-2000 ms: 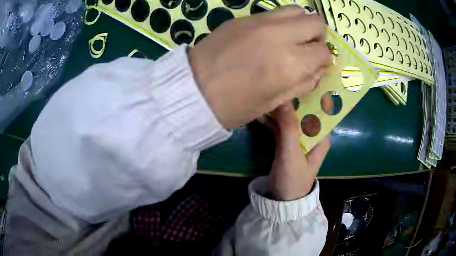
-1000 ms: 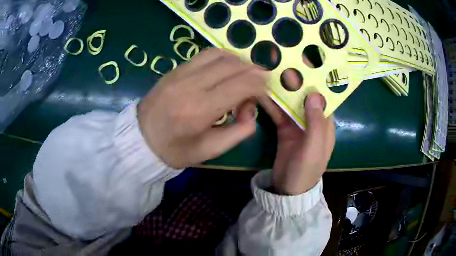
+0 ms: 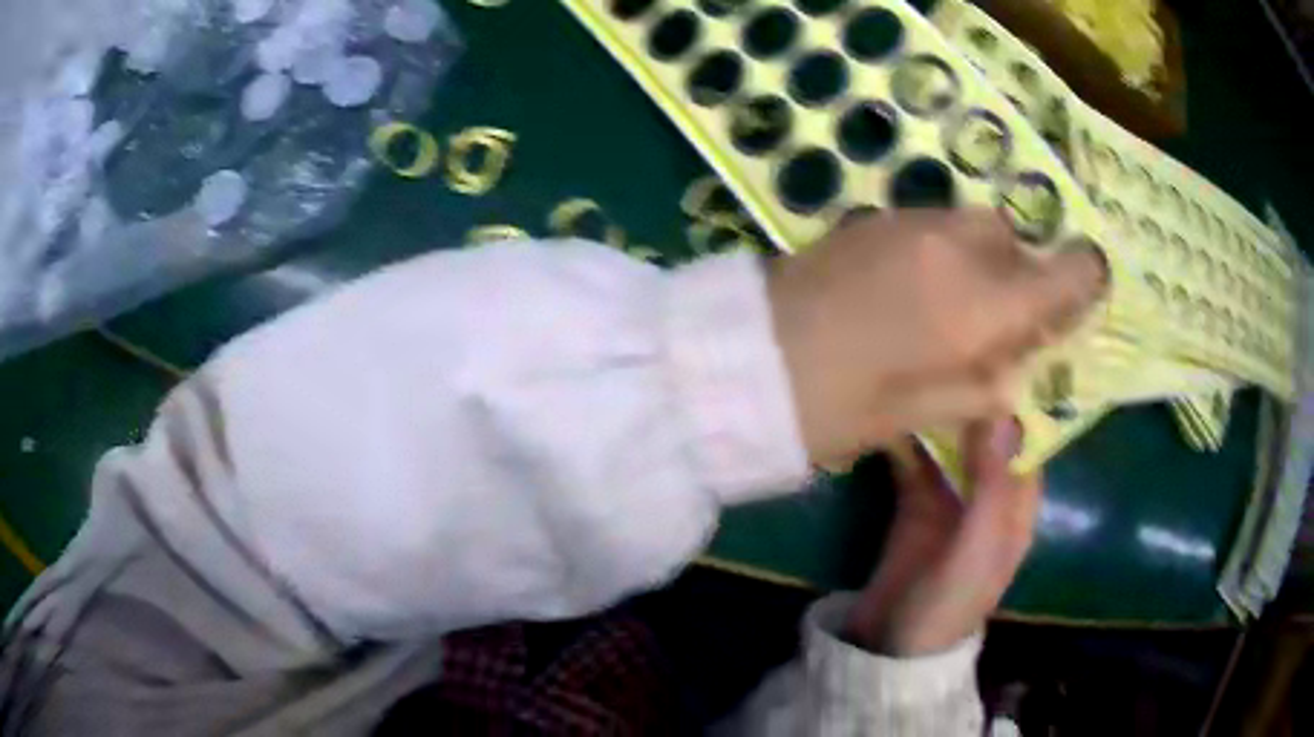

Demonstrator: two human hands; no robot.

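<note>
The pale-yellow die-cut adhesive sheet (image 3: pixel 768 78) slants from the top centre down to the right. Its round holes mostly show dark green. My left hand (image 3: pixel 930 324) reaches across its lower part, blurred, with the fingertips at the holes near the right edge. I cannot tell whether it pinches a ring. My right hand (image 3: pixel 958 540) holds the near corner from below, with the thumb at the sheet's edge. Loose yellow waste rings (image 3: pixel 479 161) lie on the green table left of the sheet, some partly behind my left sleeve.
A clear plastic bag (image 3: pixel 144 195) of whitish discs lies at the left. A stack of unweeded yellow sheets (image 3: pixel 1203 238) fans out at the right, with whitish-grey strips (image 3: pixel 1265 526) beyond it. A brown box of yellow scraps (image 3: pixel 1124 43) stands at the top right. The table edge curves below.
My left hand has moved from the sheet's left edge rightward over its lower part. The view has shifted, so the bag, rings and sheets appear lower and further right.
</note>
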